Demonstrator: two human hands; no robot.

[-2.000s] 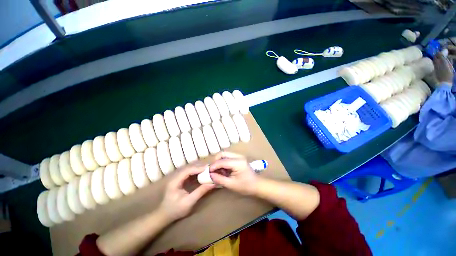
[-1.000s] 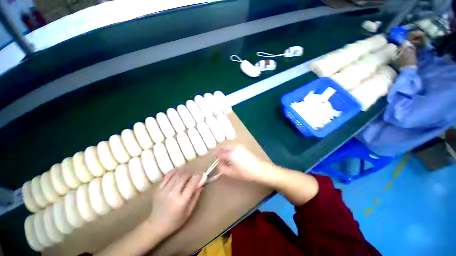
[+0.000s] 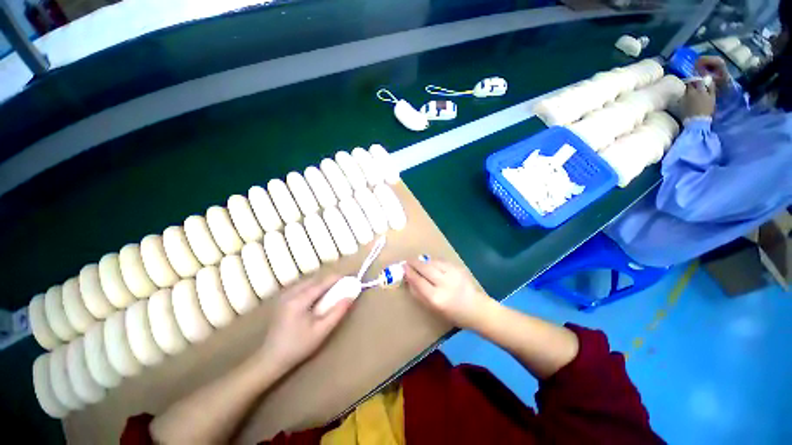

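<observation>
My left hand (image 3: 300, 317) holds a cream oval piece (image 3: 339, 295) between thumb and fingers, above the brown cardboard sheet (image 3: 347, 374). A thin white cord loop (image 3: 373, 254) sticks up from the piece's right end. A printed white and blue tag (image 3: 393, 275) lies against that end. My right hand (image 3: 443, 291) pinches the tag's right side at the fingertips; a small blue-marked bit (image 3: 424, 258) shows just above those fingers. Two long rows of cream ovals (image 3: 208, 252) stand on edge behind my hands.
A blue basket (image 3: 551, 217) of white slips (image 3: 543, 181) is at the right. Corded pieces with tags (image 3: 412, 115) lie on the green belt (image 3: 217, 148). A neighbour in a blue sleeve (image 3: 695, 165) works beyond stacked ovals (image 3: 608, 109). A blue stool (image 3: 599, 278) stands below.
My hands were together around a small white piece, then drew the cord apart. Now the oval piece, loop and tag show between them. The view has shifted right.
</observation>
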